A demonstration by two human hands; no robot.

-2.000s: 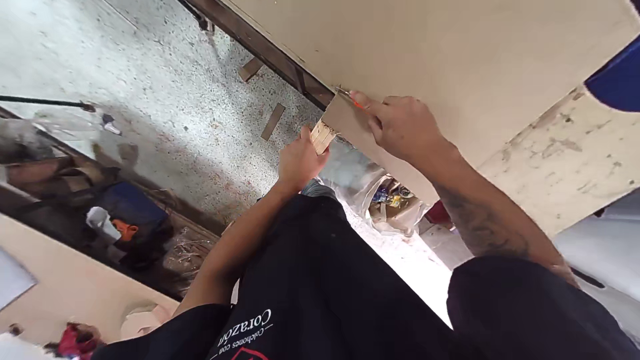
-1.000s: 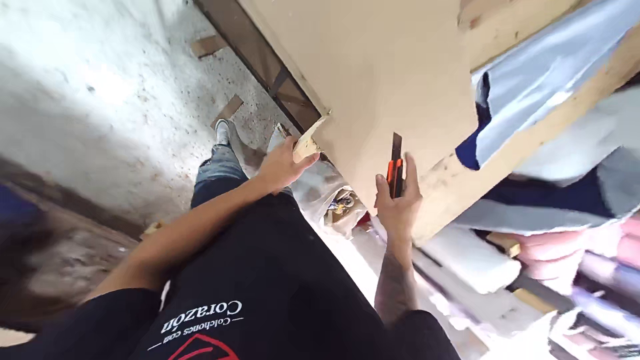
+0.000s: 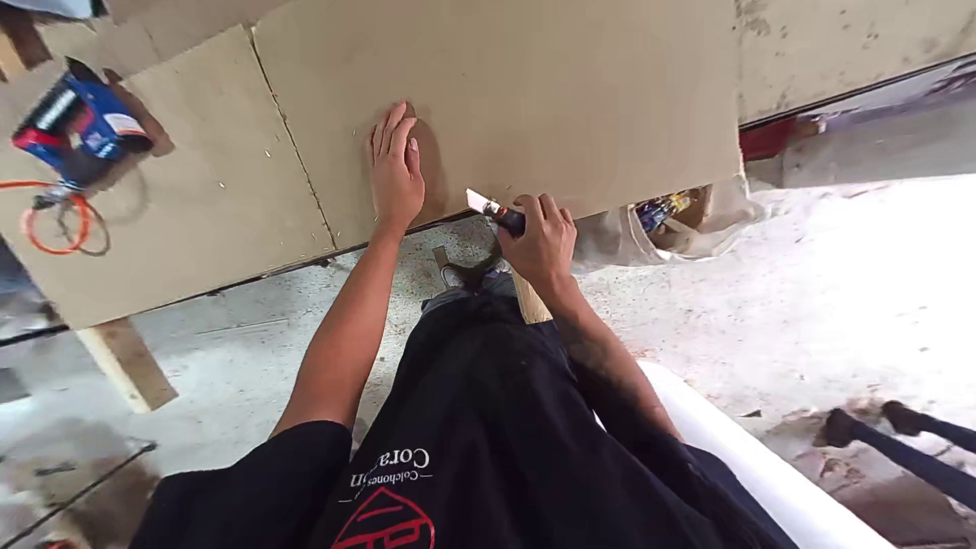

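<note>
My left hand (image 3: 397, 171) lies flat on a tan board (image 3: 579, 99), fingers pointing away from me, holding nothing. To its right, at the board's near edge, my right hand (image 3: 540, 240) is closed around a utility knife (image 3: 505, 216) with a black and orange handle. The knife's blade is out and points up and left over the edge of the board. Below my right hand a strip of wood (image 3: 530, 299) shows against my dark clothing; what holds it there cannot be told.
A blue pneumatic stapler (image 3: 95, 126) with an orange coiled hose (image 3: 57, 236) rests on the board at the left. A seam crosses the board. A wooden leg (image 3: 128, 364) stands below. An open bag (image 3: 671, 221) hangs under the edge. Another person's legs (image 3: 907, 450) show lower right.
My left hand has let go of the pale wood piece it held and now lies on the board. My right hand still has the knife. The view has swung, bringing the stapler into sight.
</note>
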